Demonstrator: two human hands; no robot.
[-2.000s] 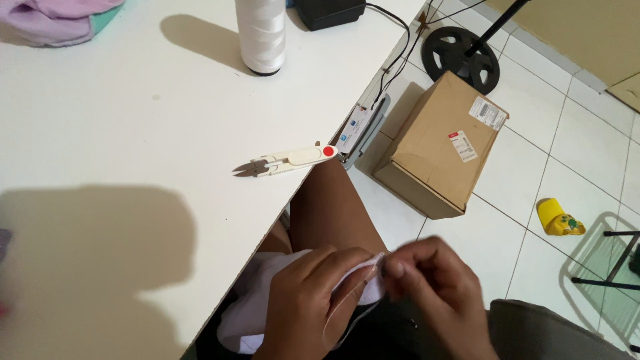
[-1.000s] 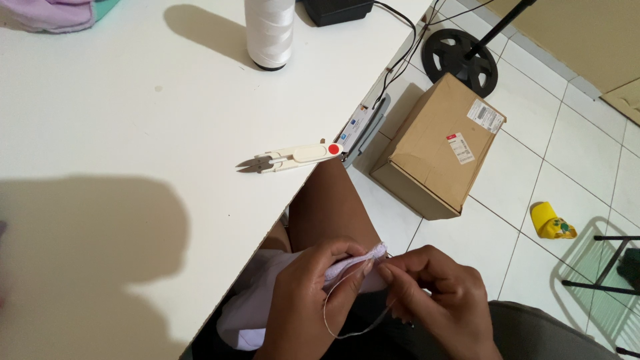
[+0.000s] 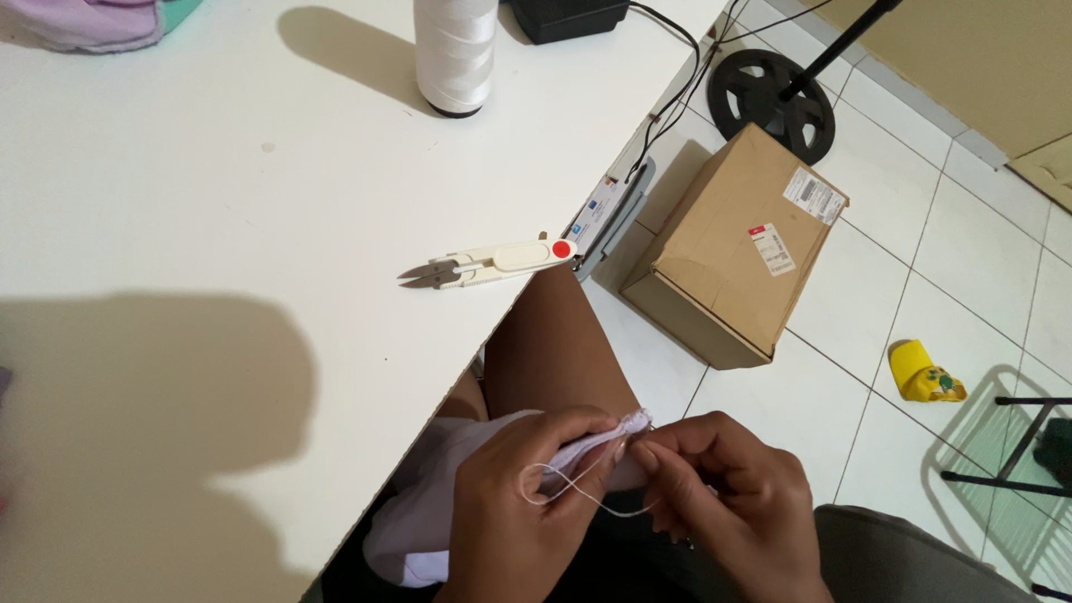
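My left hand pinches the gathered edge of a pale lilac cloth between thumb and fingers, above my lap. Close against that edge, the thumb and forefinger of my right hand are pinched together; whether a needle is between them is too small to tell. A white thread loops across my left thumb and hangs between both hands. Thread snips with a cream body and a red dot lie on the white table near its edge, blades pointing left. Behind them stands a cone of white thread.
A black device with cables and a pink and green cloth lie on the white table. On the tiled floor are a cardboard box, a round black stand base and a yellow cap.
My right hand has come back against the cloth edge, where two seconds ago it was blurred in motion. The thread now forms a crossed loop over my left thumb.
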